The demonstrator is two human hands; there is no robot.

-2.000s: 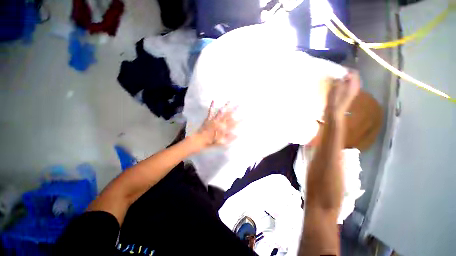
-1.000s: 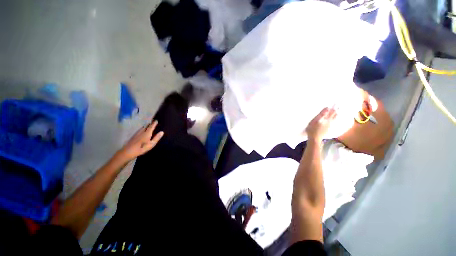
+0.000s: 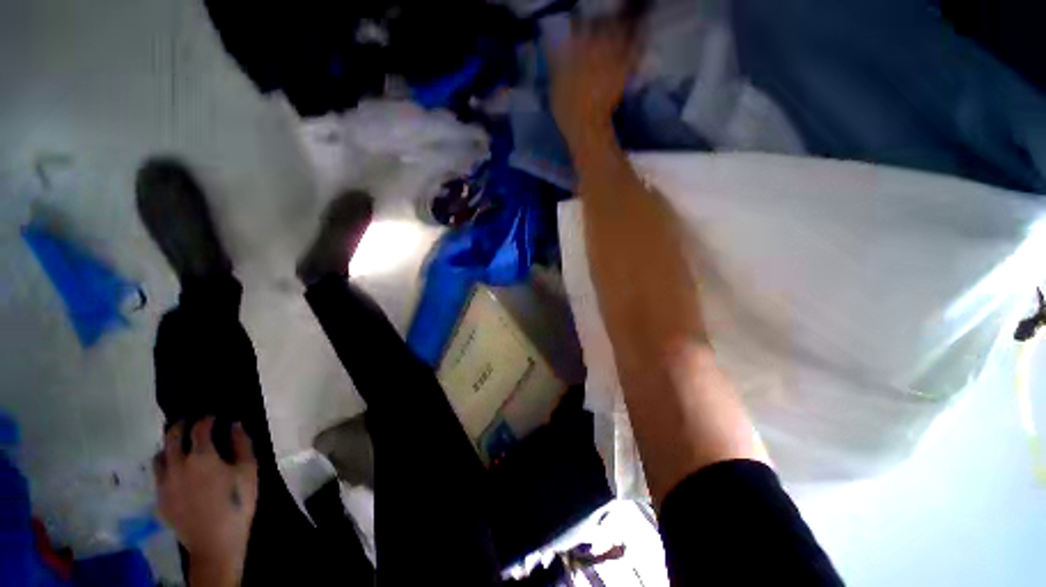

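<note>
The large white cloth lies spread at the right of the view, overexposed at its lower right. My right forearm crosses its left part. My right hand is at the top, beyond the cloth's edge, over grey-blue and pale fabric. It is blurred, and I cannot tell whether its fingers hold anything. My left hand is at the lower left over my dark trousers, empty, fingers apart and slightly bent.
A blue bag or plastic and a printed cream box are below the cloth's left edge. Dark cloth lies at the top left. A blue scrap is on the pale floor. My feet are beside the work.
The view has swung so the floor and my legs show more. My right hand has moved off the white cloth to the fabric beyond it. The iron seen earlier is no longer clearly visible.
</note>
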